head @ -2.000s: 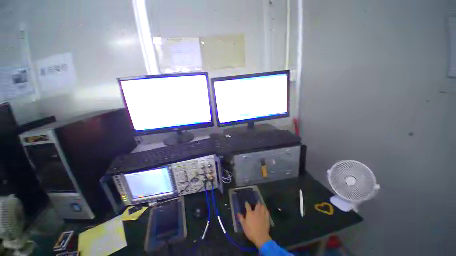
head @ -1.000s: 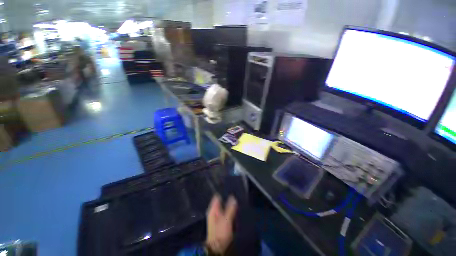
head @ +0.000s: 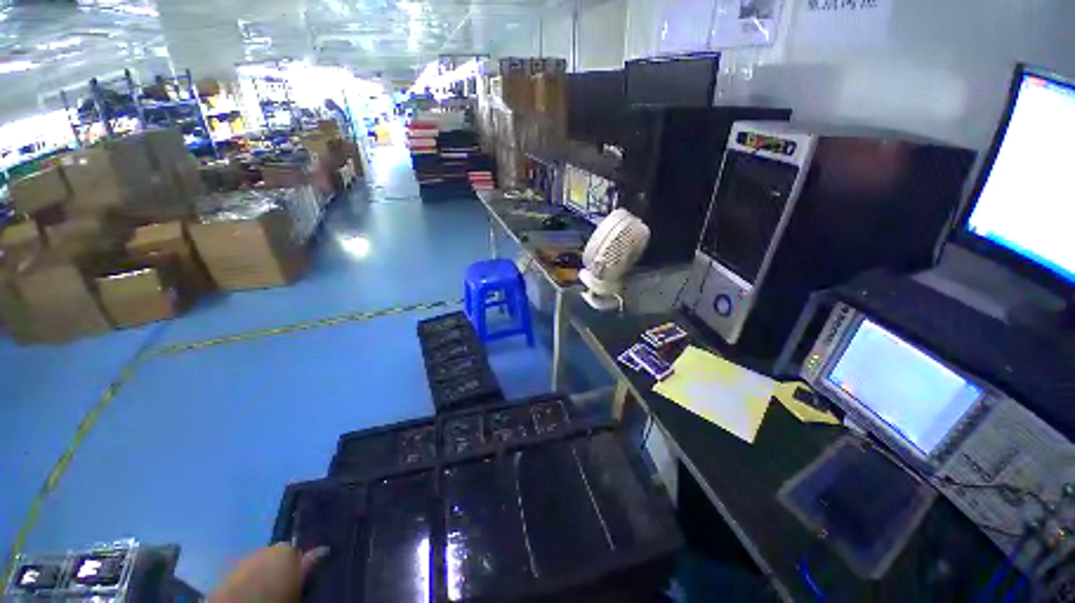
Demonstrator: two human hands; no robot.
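A stack of large black plastic trays [head: 554,501] stands low in front of me, left of the bench; light glints off its top. My left hand [head: 265,575] is at the bottom edge of the picture, at the near left side of the top tray, partly cut off. One digit points right over the tray's edge; the other fingers are hidden, so its grip cannot be told. My right hand is not in view. A pale-edged coupler plate [head: 858,501] with a blue-grey centre lies on the bench.
The dark-topped bench [head: 707,454] runs along my right, with yellow paper [head: 721,392], small cards, a tester [head: 902,383] and a computer tower. A white fan [head: 615,250] and blue stool [head: 498,300] stand beyond. Black trays lie on the blue floor; clear-topped items [head: 88,574] show bottom left.
The view has turned from the monitors and plates to the trays at the left. The right hand seen on the right plate has left view. A hand now shows at the tray stack's left side.
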